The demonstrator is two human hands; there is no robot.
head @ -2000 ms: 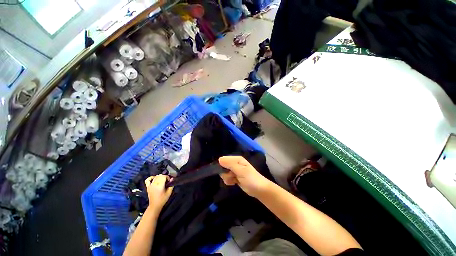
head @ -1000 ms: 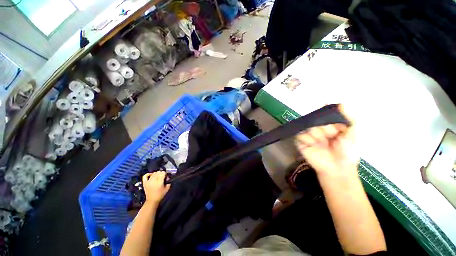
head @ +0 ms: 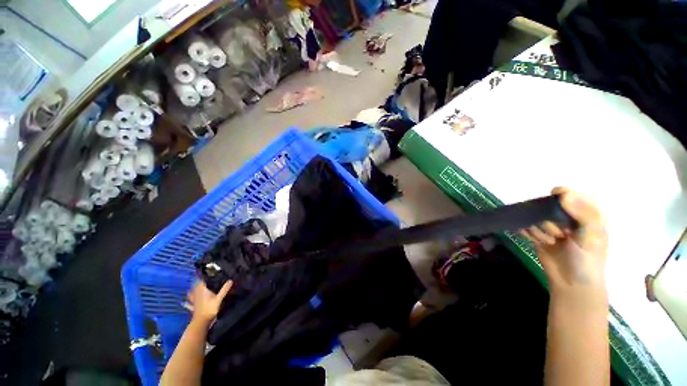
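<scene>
A long narrow black cloth strip stretches from my right hand down to the black cloth in the blue crate. My right hand pinches the strip's upper end over the table's green edge. My left hand is at the crate's left part, by the bunched black pieces; its thumb and fingers are spread, and whether it holds cloth is unclear. Black garment cloth fills the blue plastic crate and hangs over its near side. The strip's lower end merges with the dark cloth.
The white sewing table with a green ruler-marked edge stands at the right. A black garment lies at its far end. White rolls are stacked at the left. Blue plastic and scraps lie on the floor behind the crate.
My right hand has moved right and up from above the crate to the table edge, drawing the strip out long. My left hand has moved slightly left and down, its fingers now more spread.
</scene>
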